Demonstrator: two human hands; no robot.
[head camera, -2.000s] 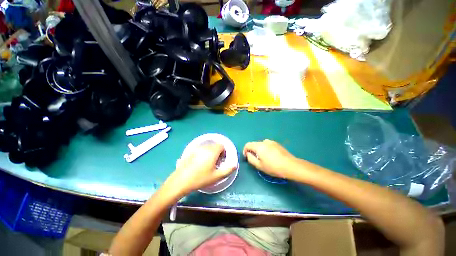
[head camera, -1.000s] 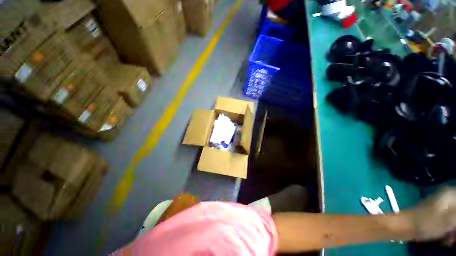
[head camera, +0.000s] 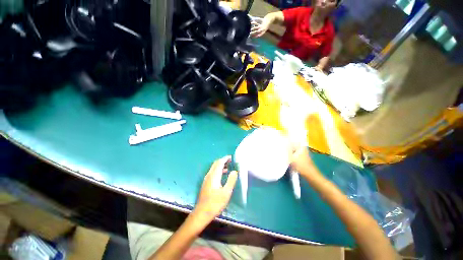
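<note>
A round white housing (head camera: 264, 154) is over the green bench, its smooth closed side towards me. Two narrow white arms project from it towards me, a left arm (head camera: 244, 184) and a right arm (head camera: 296, 184). My right hand (head camera: 301, 160) grips the housing's right edge; its fingertips are partly hidden in glare. My left hand (head camera: 217, 189) is just left of the housing, thumb and fingers apart; a small dark spot shows near its fingertips, unclear what. Two loose white arms, an upper one (head camera: 155, 112) and a lower one (head camera: 156, 132), lie on the bench to the left.
Black cup-shaped housings (head camera: 195, 94) are heaped along the far left around a metal post (head camera: 161, 40). An orange sheet (head camera: 276, 106) and a milky bag (head camera: 355, 89) lie beyond. A clear bag (head camera: 391, 216) is at right, an open carton (head camera: 86, 246) at lower left. A person in red (head camera: 308, 31) is opposite.
The view swung left to the aisle and floor carton, then back to the bench. The housing, earlier hollow side up around my left hand, now shows its closed side and two arms, held by my right hand.
</note>
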